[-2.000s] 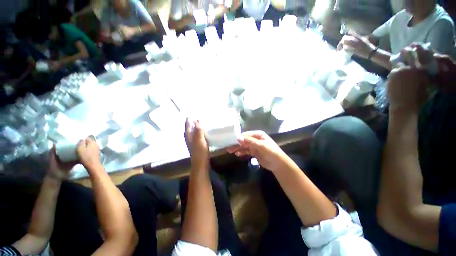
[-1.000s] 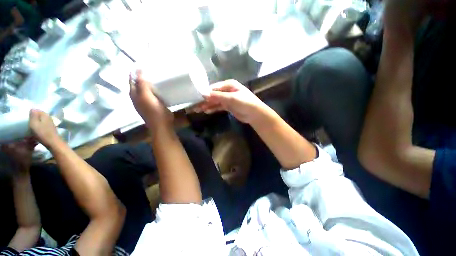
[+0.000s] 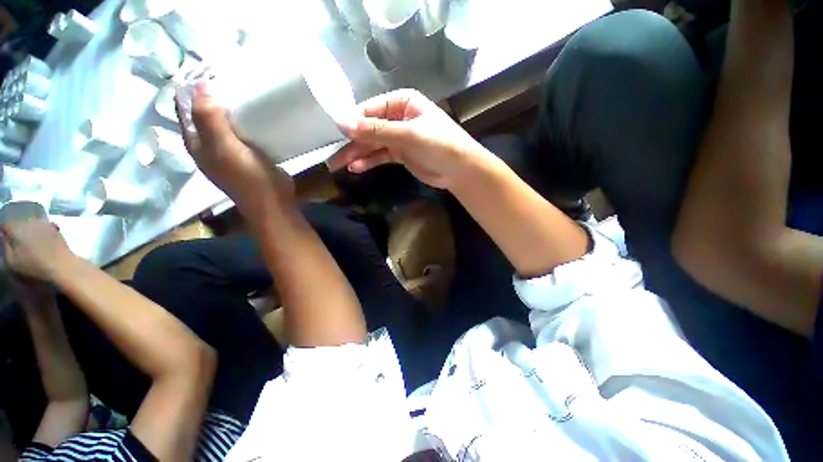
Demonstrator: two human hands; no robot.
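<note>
A white cylinder [image 3: 284, 117] lies on its side between my hands, above the table's near edge, with its open rim towards the right. My left hand [image 3: 217, 140] holds its left end, fingers reaching up around the far side. My right hand [image 3: 411, 135] pinches the rim at the right end between thumb and fingers. The cylinder's upper side merges with the glare, and the left fingertips are partly washed out.
White cylinders lie and stand on the white table [image 3: 519, 45], some at left [image 3: 108, 137], some at the top [image 3: 393, 54]. At left, a neighbour's hands [image 3: 36, 244] hold a white cylinder. A person's bare arm [image 3: 740, 180] and grey-clad knee [image 3: 623, 99] are at right.
The view has tilted down and come closer, so the table and cylinders sit higher in the picture. Both hands still hold the cylinder, which now slants more.
</note>
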